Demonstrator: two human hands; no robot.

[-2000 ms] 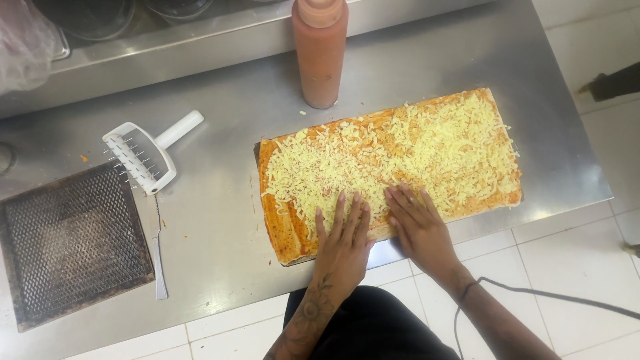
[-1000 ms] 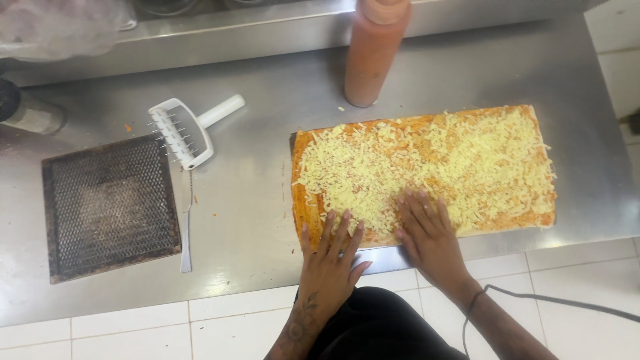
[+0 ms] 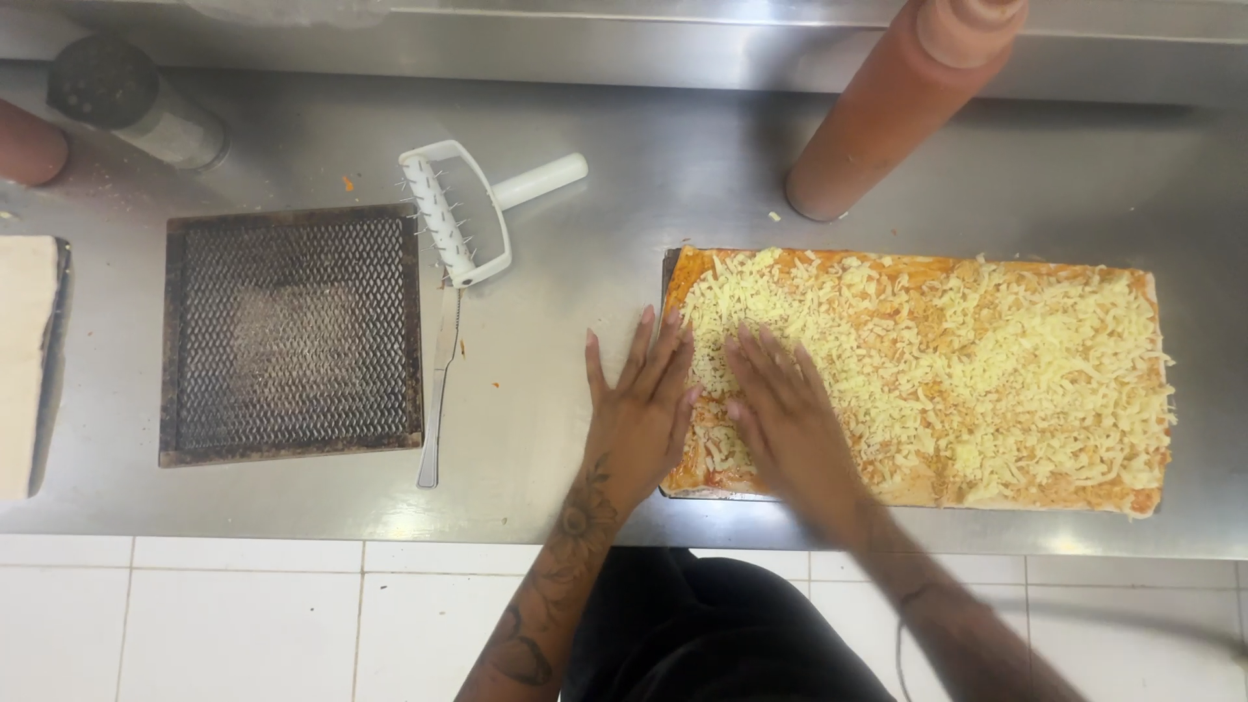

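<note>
A rectangular slab of pizza dough with red sauce (image 3: 916,380) lies on a dark tray on the steel counter, covered with shredded cheese (image 3: 1043,370). My left hand (image 3: 639,414) rests at the slab's left edge, fingers spread, holding nothing. Flat on the cheese near that edge is my right hand (image 3: 795,429), its fingers extended and slightly apart. Behind the slab stands a squeeze bottle of orange-red sauce (image 3: 892,117). Left of my hands lie a white spiked dough docker (image 3: 453,214) and a table knife (image 3: 441,400).
A dark perforated metal tray (image 3: 292,336) lies left of the knife. Behind it is a clear shaker with a dark lid (image 3: 136,102), beside part of a reddish container (image 3: 27,144). Pale dough (image 3: 24,361) shows at the far left. A steel ledge (image 3: 585,49) runs along the back.
Both hands have moved left over the slab, the left one to its edge. The view has shifted left, bringing the shaker and the pale dough into sight.
</note>
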